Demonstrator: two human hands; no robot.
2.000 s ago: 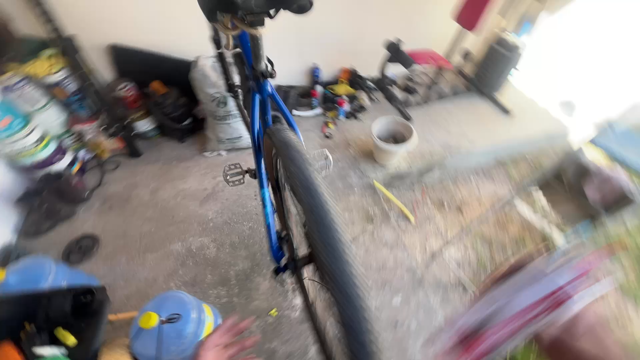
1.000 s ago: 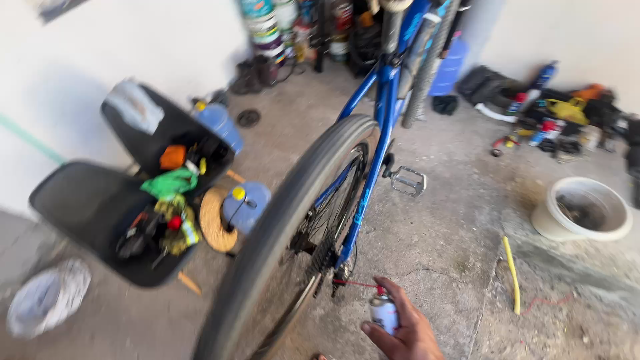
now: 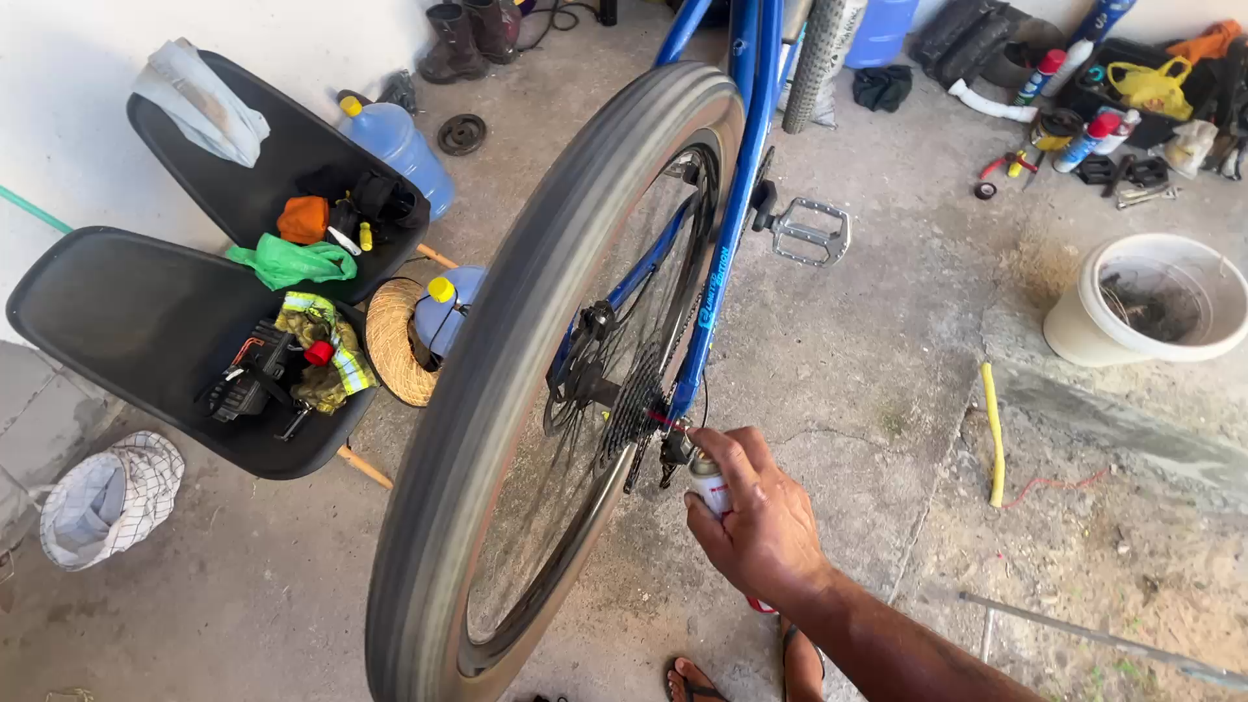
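Observation:
My right hand grips a white and red spray can, with the index finger on its top. The can's thin red straw points at the rear cassette of a bicycle with a blue frame. Just below the cassette, the rear derailleur is partly hidden by the can and fingers. The rear tyre is blurred along its tread, and a flat pedal sticks out beyond the frame. My left hand is out of view.
Two black chair shells at the left hold gloves, cloths and tools. Blue water jugs and a straw hat are beside them. A white bucket, a yellow tube and a metal rod lie or stand at the right.
Two seconds ago an open hand showed near a blue jug, with a blurred red and white thing at the right. The right hand with the can has since come to the rear hub. The view has swung left.

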